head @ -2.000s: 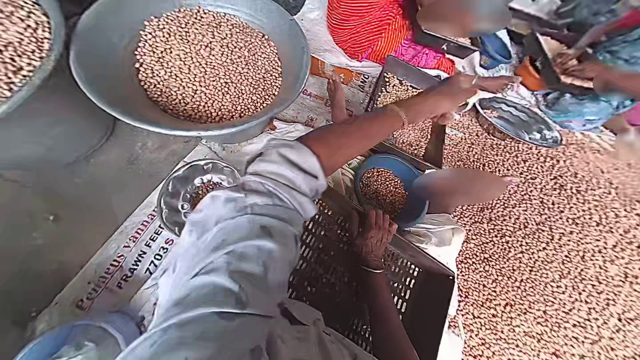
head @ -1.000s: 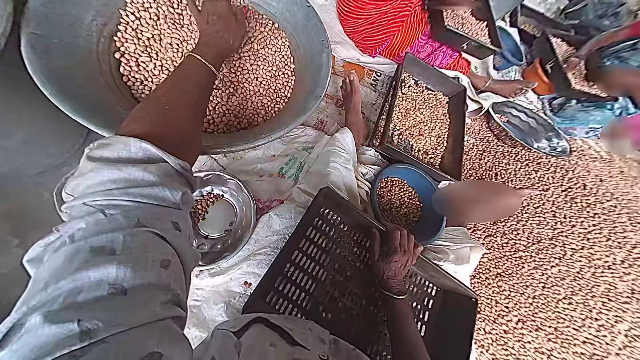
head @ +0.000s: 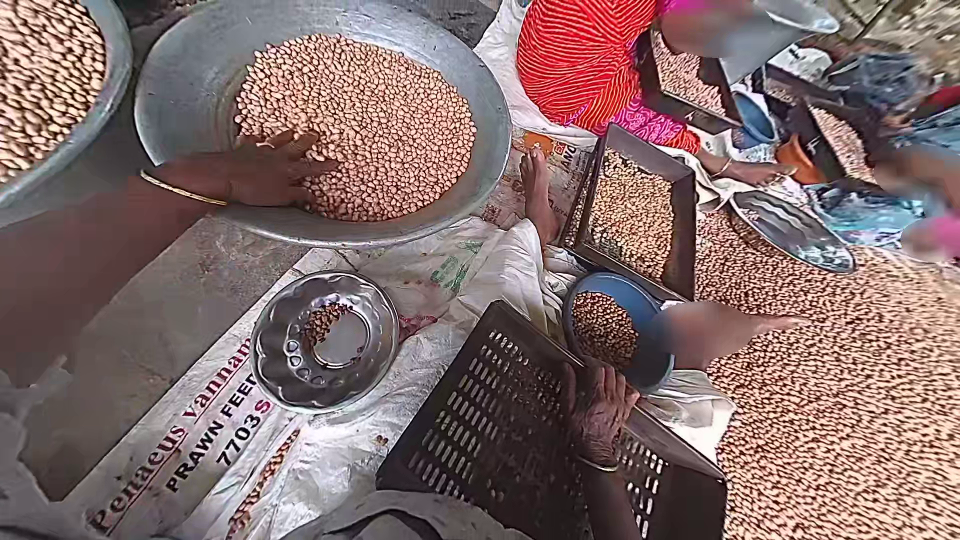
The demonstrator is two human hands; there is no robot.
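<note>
My left hand [head: 274,171], with a thin bangle at the wrist, rests palm down and fingers spread on light brown, nut-like kernels [head: 375,127]. They lie in a wide grey metal basin [head: 484,176] at the upper left. Lower down, my right hand [head: 600,405] grips the rim of a black slotted plastic crate [head: 480,420], which is tilted. Beyond this rim, and close to my right fingers, stands a blue bowl [head: 651,367] partly filled with kernels. A fluted metal dish [head: 277,375] with a few darker bits sits on printed white sacking, left of the crate.
A second metal basin [head: 120,67] of kernels is at the far left. A dark tray [head: 684,225] of kernels stands above the blue bowl. Kernels [head: 840,397] cover the ground at right, with a shallow metal dish [head: 795,232] at their edge. Other people sit at upper right.
My left hand was stretched out to the upper right two seconds ago, then was in the basin, where it remains, lower among the kernels. My right hand has kept hold of the crate.
</note>
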